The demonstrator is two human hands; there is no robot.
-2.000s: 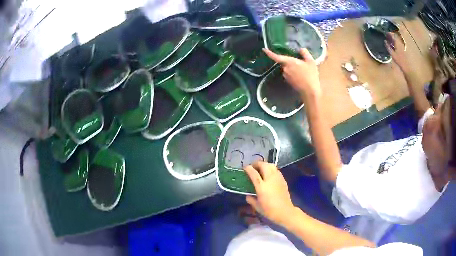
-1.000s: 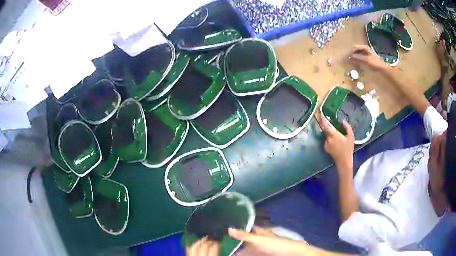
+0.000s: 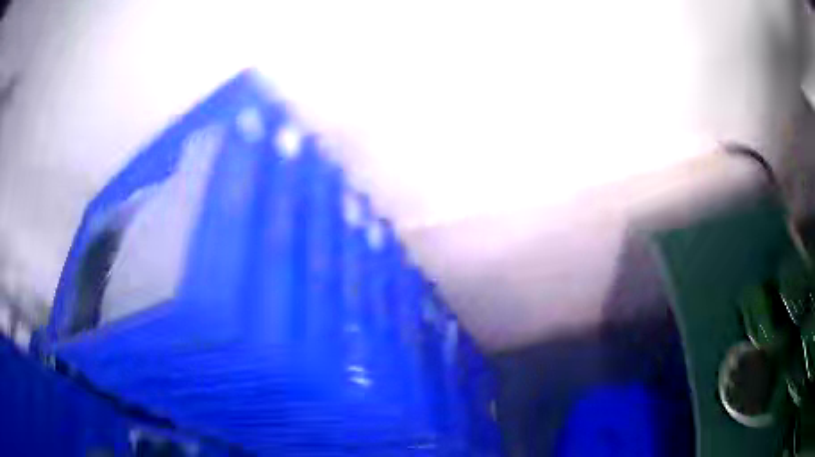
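No hand is in view, and the frame is blurred by motion. Nearest in front of me is a large blue plastic crate (image 3: 304, 294) with ribbed sides. A white liner sheet (image 3: 165, 259) shows inside it, with a dark shape at the sheet's left that I cannot make out. At the right edge, several green housings with dark centres and pale rims lie on the green bench; one housing (image 3: 749, 384) shows clearest. The housing carried before is not in view.
The green bench (image 3: 706, 294) stands at the right. A blue stool or box (image 3: 608, 424) is on the floor beside it. A white wall (image 3: 536, 116) is behind. Another blue crate edge (image 3: 54, 411) shows at the lower left.
The view has swung left from the bench to the blue crate. Both hands, the housing they touched and the seated person have left the picture. The bench pile now shows only at the right edge.
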